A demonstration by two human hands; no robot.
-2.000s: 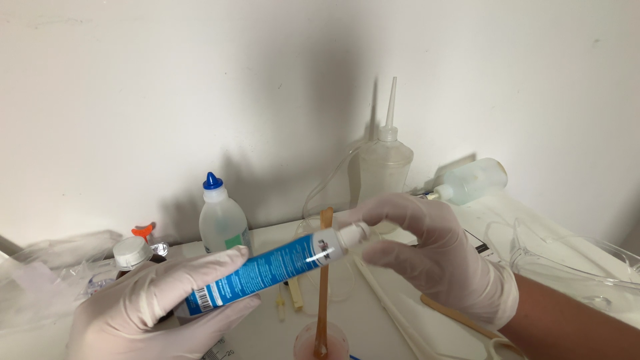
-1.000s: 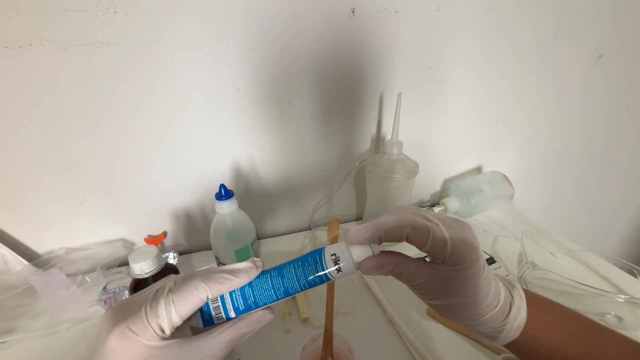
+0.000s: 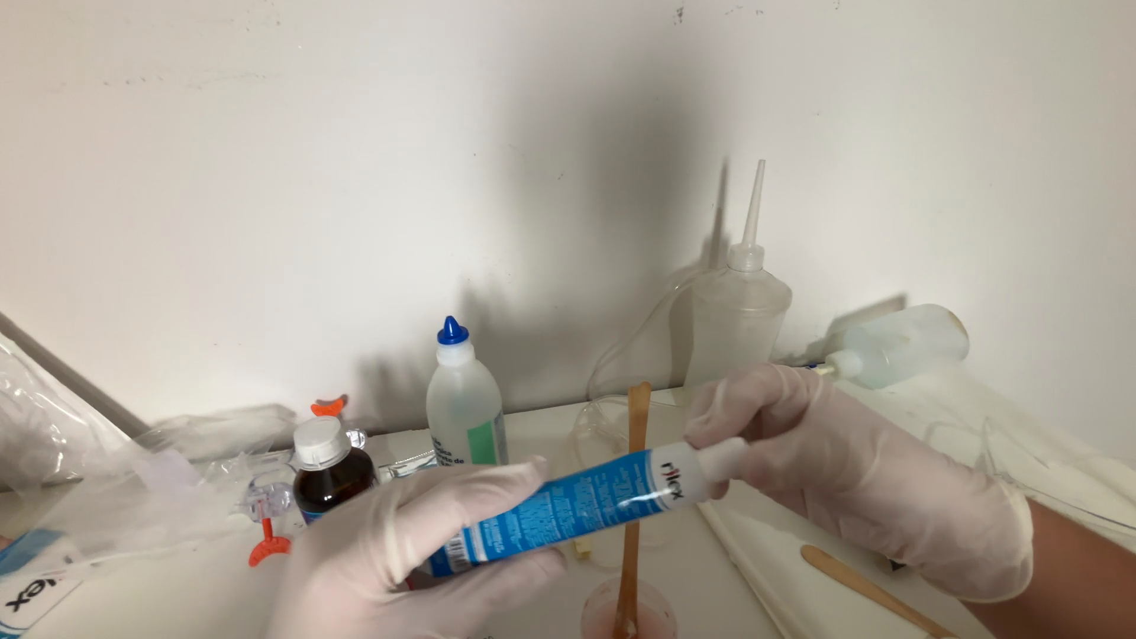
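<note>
My left hand (image 3: 426,550), in a pale glove, grips the lower end of a blue and white squeeze tube (image 3: 568,506) that bears writing. The tube slants up to the right across the middle of the view. Around its white cap (image 3: 723,460) are the thumb and fingers of my gloved right hand (image 3: 799,453). Just behind the tube a wooden spatula (image 3: 637,426) stands in a clear cup (image 3: 652,593) with pinkish contents, at the bottom edge.
Behind my hands stand a blue-capped plastic bottle (image 3: 463,399), a brown bottle (image 3: 333,479) with a white cap and a long-nozzled bottle (image 3: 741,311). Another bottle (image 3: 905,344) lies at the right. Clear plastic bags (image 3: 160,497) lie left; a second wooden spatula (image 3: 870,586) lies at the lower right.
The fingers of my right hand, apart from the cap two seconds ago, have closed around it. My left hand holds the tube throughout. The view has shifted somewhat.
</note>
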